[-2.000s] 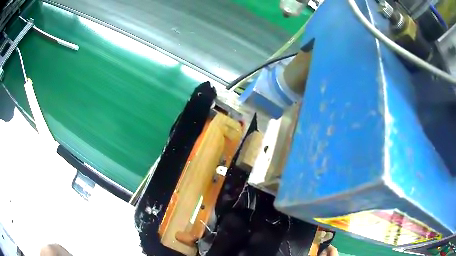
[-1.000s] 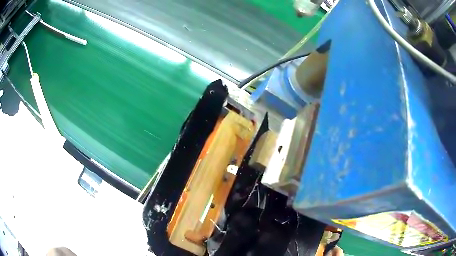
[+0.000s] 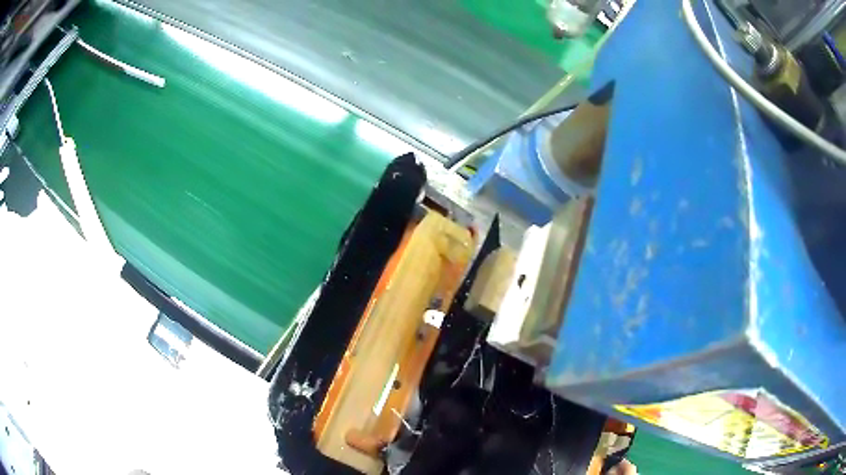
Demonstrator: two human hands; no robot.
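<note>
The orange-tan fixture block [image 3: 376,357] lies left of the press centre, with dark holes, a small white spot and no phone part visible on it. Black cover sheet [image 3: 325,320] wraps its left side and spreads over the press centre. The pale metal press head [image 3: 524,288] sits under the blue press housing [image 3: 668,232]; whether it touches what is below is hidden. A skin-toned bit of my right hand [image 3: 623,468] shows at the bottom edge beside the right-hand fixture, its fingers cut off. Only a faint sliver, possibly my left hand [image 3: 139,472], shows at bottom left.
A green conveyor belt [image 3: 213,186] runs behind the press. A white-handled tool [image 3: 79,186] with a cord lies at the belt's left edge. A white work cover [image 3: 111,371] fills the near left. A pale hose [image 3: 742,88] crosses the housing, which bears a yellow warning label [image 3: 733,419].
The view has shifted, so the press stands slightly further right in the picture. The rounded skin-toned patch at bottom left has sunk almost out of view. The press and fixture look unchanged.
</note>
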